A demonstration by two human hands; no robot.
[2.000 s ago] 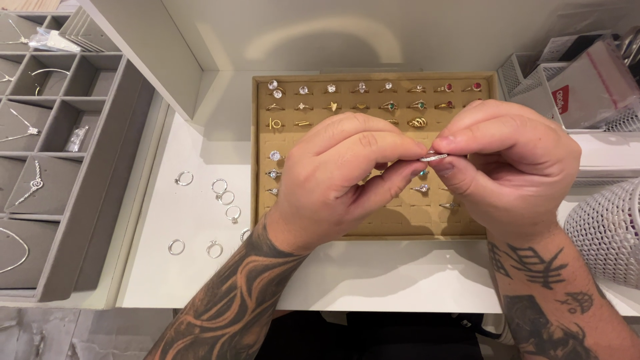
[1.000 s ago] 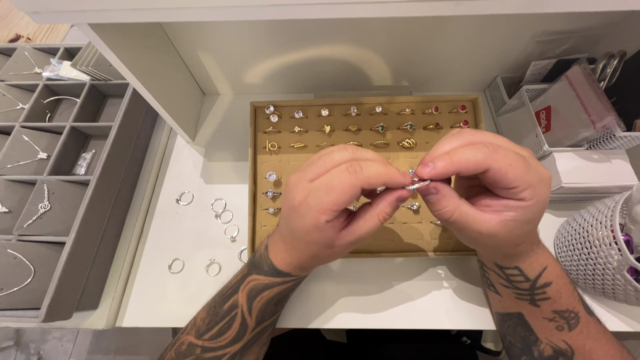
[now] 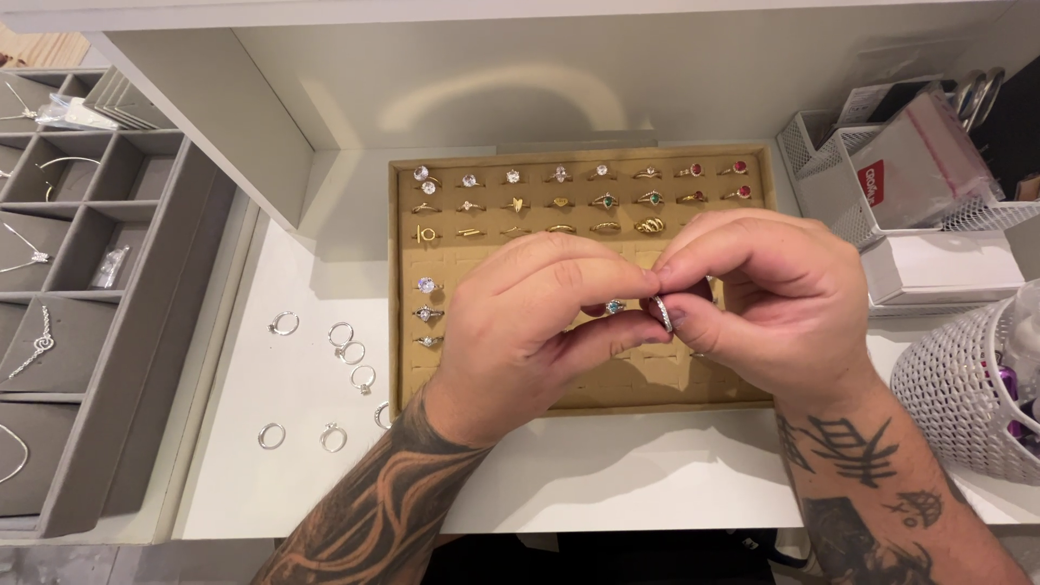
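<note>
Between my two hands a silver-coloured ring (image 3: 663,314) with small stones along its band is pinched, standing on edge. The thumb and forefinger of my left hand (image 3: 540,325) close on its left side, and those of my right hand (image 3: 764,296) on its right. Both hands are above a mustard-coloured ring display tray (image 3: 520,398). Rows of gold-coloured rings with clear, green and red stones fill its back part; silver-coloured rings sit at its left, others partly hidden under my hands. Several loose silver-coloured rings (image 3: 271,436) lie on the white shelf left of the tray.
A grey compartment tray (image 3: 122,390) with necklaces and bracelets stands at the left, past a white upright panel (image 3: 195,106). At the right are a white mesh organizer (image 3: 861,187) holding plastic bags, a white box (image 3: 942,268) and a woven plastic basket (image 3: 946,390).
The ring between my fingers has turned from lying nearly flat to standing on edge. Both hands stay together over the tray.
</note>
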